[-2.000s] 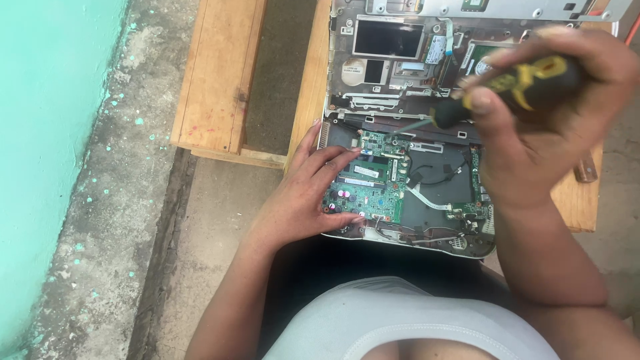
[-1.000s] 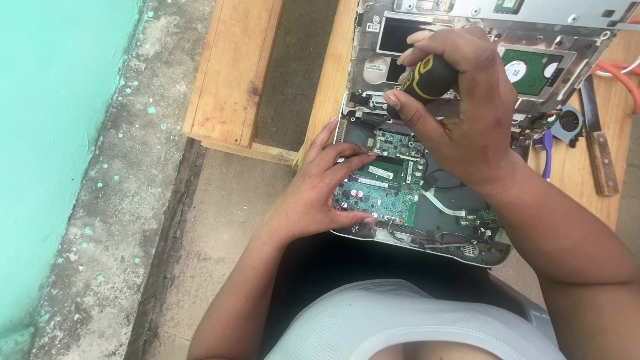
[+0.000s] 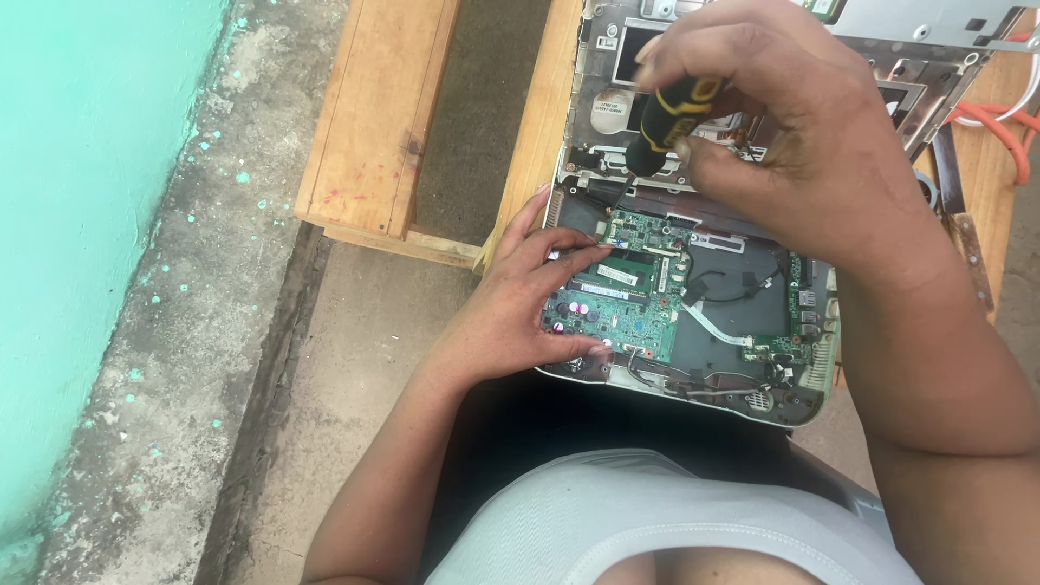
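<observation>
An opened laptop chassis lies near my body, with a green circuit board in its left part. My right hand grips a screwdriver with a black and yellow handle. The tool is tilted, and its shaft points down to the upper left corner of the board. My left hand rests over the chassis's left edge, fingertips and thumb on the board, holding no tool. A white ribbon cable runs from the board to a smaller green board at the right.
The metal-backed laptop section extends beyond the chassis. At the right lie a knife with a wooden handle and orange cables. A wooden bench stands at the left, beside a concrete ledge and a turquoise wall.
My right hand has moved left with the screwdriver, from the chassis's upper middle to the board's upper left corner. My left hand has stayed on the board.
</observation>
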